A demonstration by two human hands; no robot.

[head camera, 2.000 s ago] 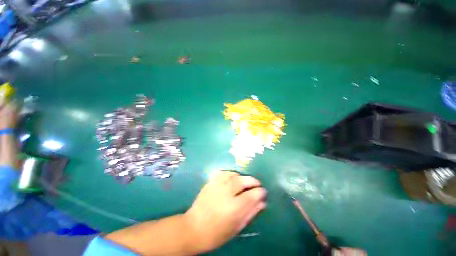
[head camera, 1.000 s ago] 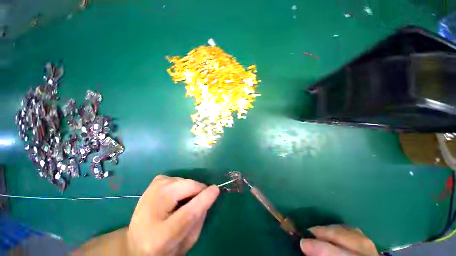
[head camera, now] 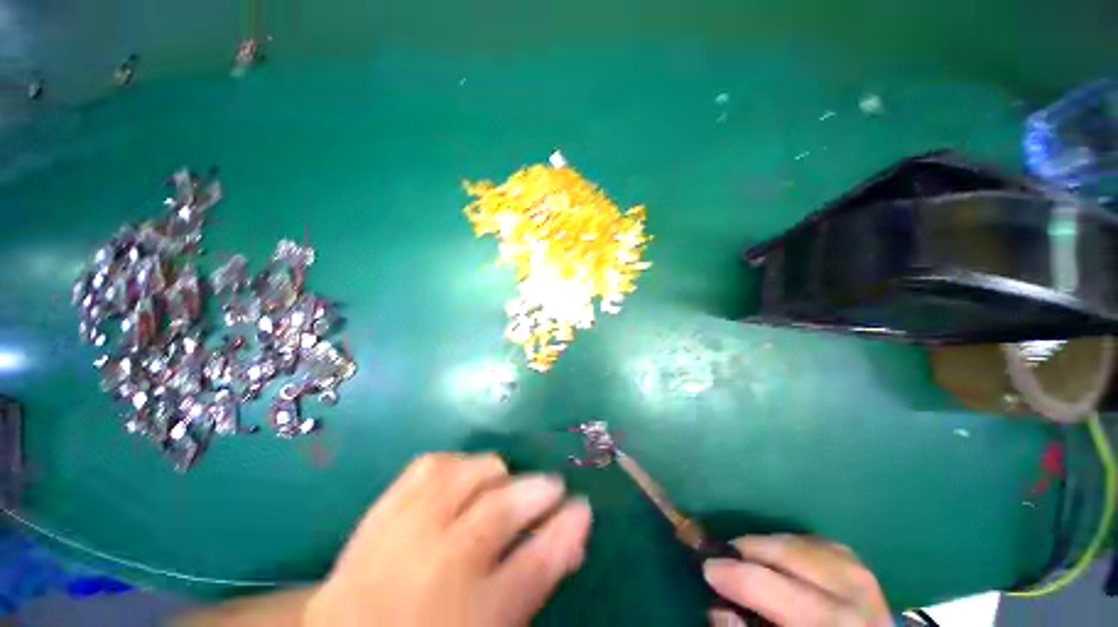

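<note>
My right hand (head camera: 797, 581) holds the soldering iron (head camera: 662, 500) by its dark handle, low and right of centre. Its tip is at a single metal piece (head camera: 596, 443) lying on the green mat (head camera: 405, 135). My left hand (head camera: 460, 539) is just left of that piece, fingers curled and slightly blurred, not touching it. Solder wire (head camera: 147, 563) runs from the left edge towards my left hand; its end at the fingers cannot be made out. A pile of yellow and pale components (head camera: 558, 251) lies beyond the hands. A pile of metal pieces (head camera: 209, 337) lies at the left.
A black box-like unit (head camera: 932, 251) stands at the right. Behind it are a brown-tan round container (head camera: 1060, 380) and a yellow-green cable (head camera: 1103, 514). A bluish transparent object (head camera: 1079, 135) is at the far right. A few loose metal pieces (head camera: 249, 52) lie at the far left.
My left hand first came down beside the metal piece with solder wire showing at its fingers; that wire end no longer shows. The iron came to the piece and stays there. The view shifted.
</note>
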